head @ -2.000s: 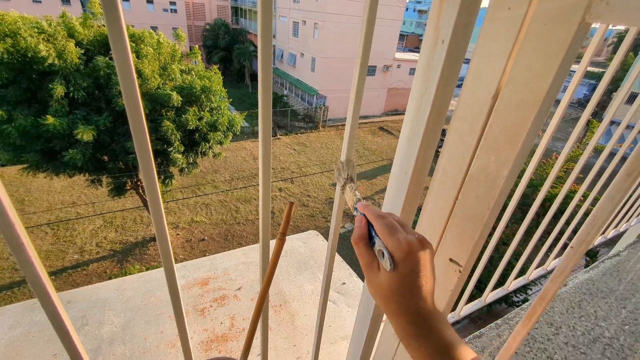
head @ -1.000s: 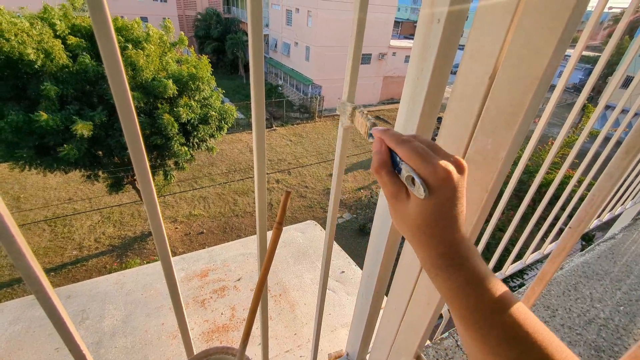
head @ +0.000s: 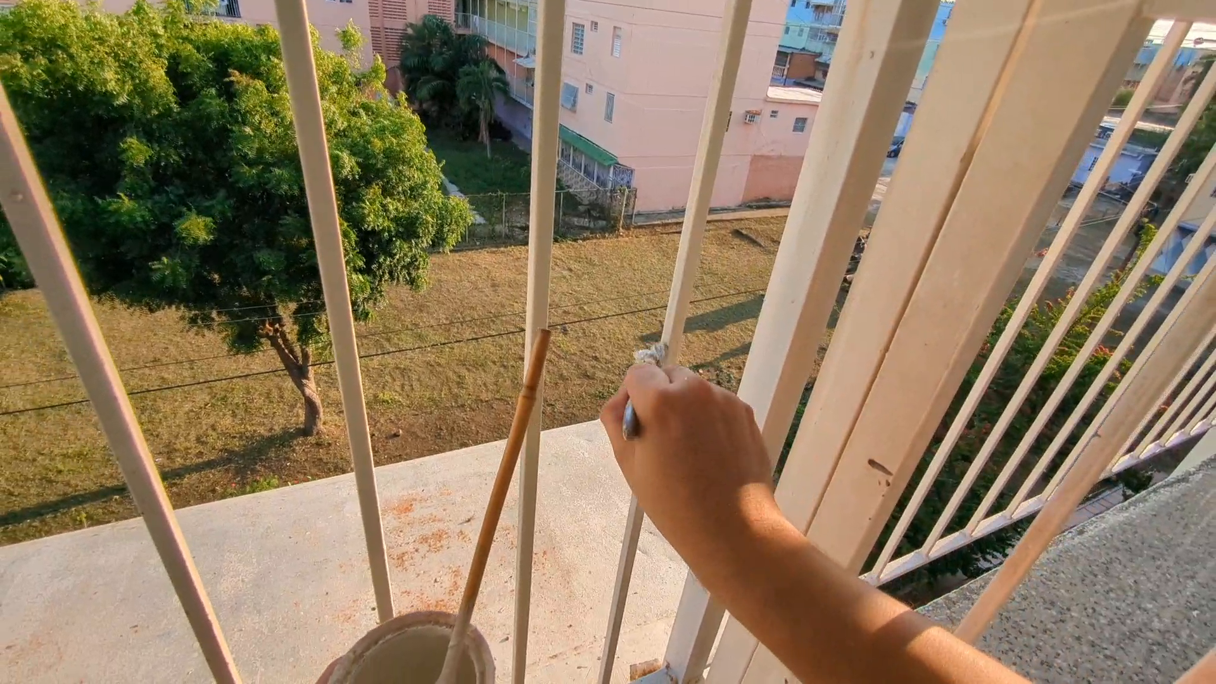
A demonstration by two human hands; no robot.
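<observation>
My right hand [head: 693, 437] is closed around a paintbrush [head: 631, 420], whose pale, paint-coated bristles show just above the fingers against a cream metal bar [head: 698, 190] of the railing. Most of the brush is hidden by the hand. At the bottom, left of my hand, is a round container [head: 418, 627] with a pale crusted rim, and a wooden stick [head: 508, 475] leans up out of it. A sliver of skin at the container's left edge may be my left hand [head: 330, 671]; its grip is mostly out of frame.
Upright bars [head: 328, 237] stand on both sides of the hand, with thick cream posts [head: 950, 285] to the right. Beyond them lies a concrete ledge [head: 237, 570] with reddish specks. A speckled grey ledge [head: 1121, 551] is at the lower right. A tree and pink buildings stand outside.
My right hand has moved down along the bar with the brush, and its back now covers most of the handle. More of the container has come into view at the bottom.
</observation>
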